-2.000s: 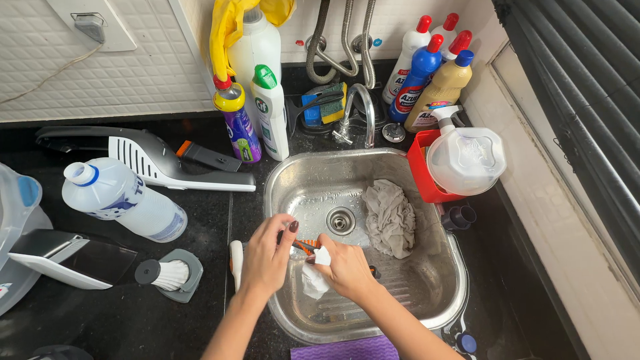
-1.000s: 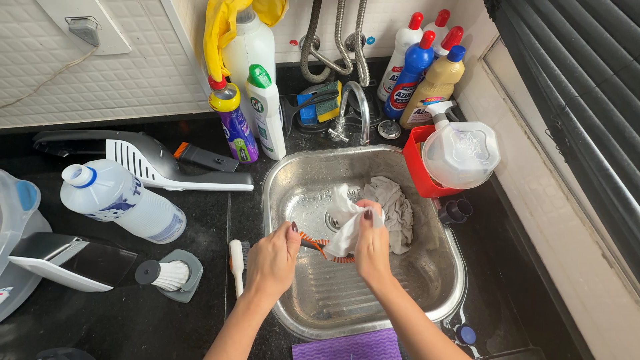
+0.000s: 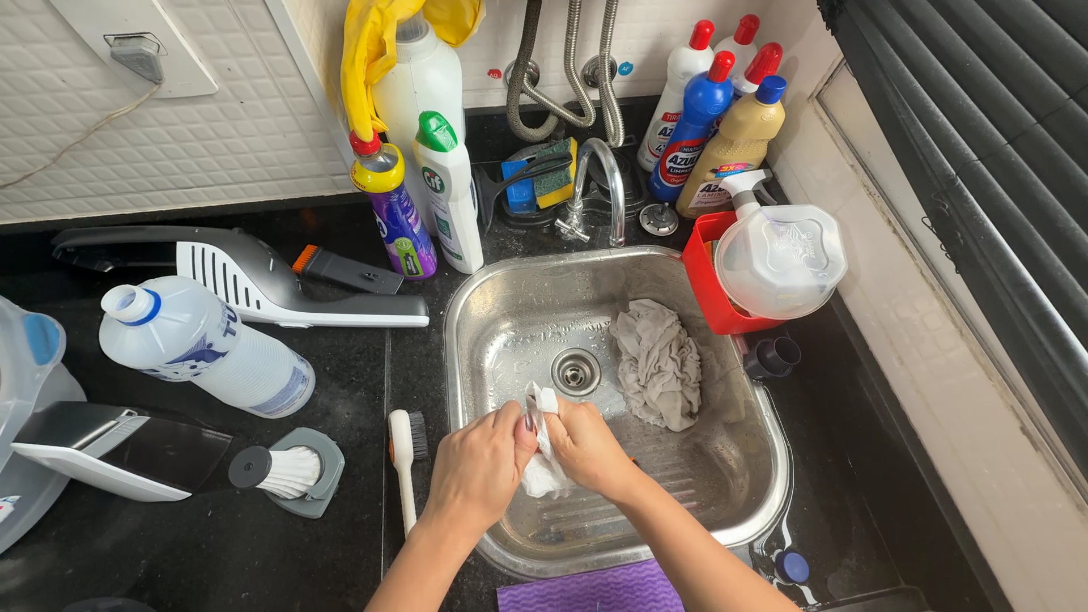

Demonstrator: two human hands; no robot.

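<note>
Over the near part of the stainless steel sink (image 3: 595,552), both hands come together around a white cloth or paper (image 3: 546,472). My left hand (image 3: 478,467) has its fingers closed at the white piece's left side. My right hand (image 3: 588,446) grips the piece from the right, its top edge sticking up between the hands. A bit of orange shows by my right wrist; the orange-and-black item seen earlier is mostly hidden by the hands. A crumpled grey rag (image 3: 659,365) lies in the sink, right of the drain (image 3: 575,371).
A white-handled brush (image 3: 404,467) lies left of the sink. A round brush (image 3: 285,470), a large plastic bottle (image 3: 204,340) and handheld vacuum parts (image 3: 246,276) stand or lie farther left. Cleaner bottles (image 3: 693,127) and a faucet (image 3: 608,187) are behind; a red container (image 3: 710,280) sits at the back right.
A second ago the hands were farther apart, with the orange-and-black item showing between them and the white piece in my right hand. Now they meet around the white piece, and that item is mostly hidden.
</note>
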